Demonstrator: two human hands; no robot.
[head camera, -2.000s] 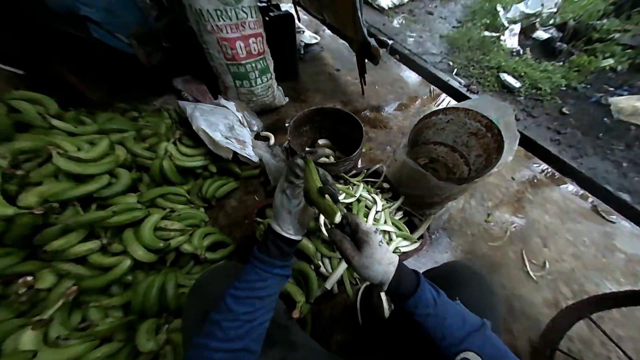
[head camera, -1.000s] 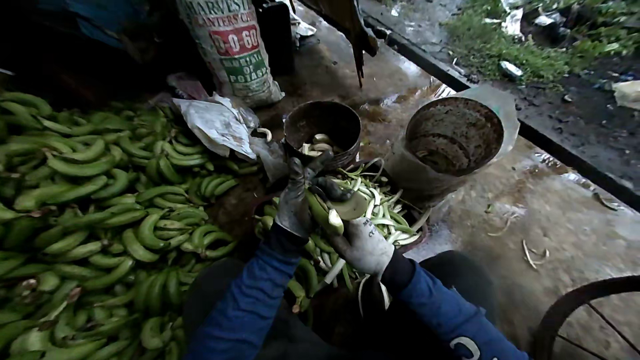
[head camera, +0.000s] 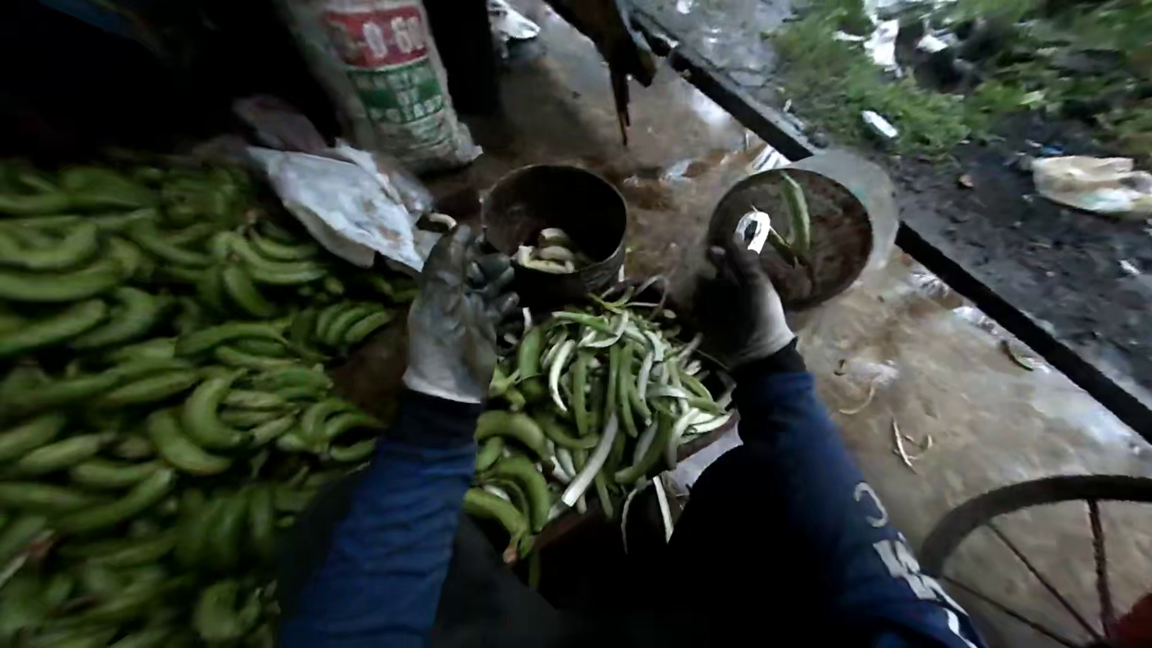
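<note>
My left hand (head camera: 457, 315), in a grey-coated work glove, is beside the dark round bucket (head camera: 615, 270), fingers loosely bent and apart, nothing visible in it. Peeled pale banana pieces (head camera: 549, 252) lie inside that bucket. My gloved right hand (head camera: 742, 301) is at the near left rim of the wider round container (head camera: 868, 243). A white looped strip (head camera: 754, 229) shows at its fingertips; whether they grip it is unclear. A green peel (head camera: 796, 211) stands over that container's opening. Between my hands and below them is a heap of green and white peels (head camera: 612, 378), with unpeeled green bananas (head camera: 517, 486) at its left.
Many green bananas (head camera: 207, 414) cover the ground at left. Behind them are a crumpled white bag (head camera: 333, 198) and a printed woven sack (head camera: 396, 90). A spoked wheel (head camera: 1035, 495) is at lower right. A dark edge (head camera: 1017, 324) borders the wet floor.
My hands were together over the peels on a green banana, partly peeled one second ago; now they are apart, the right one moved to the right container. A green peel now shows over that container.
</note>
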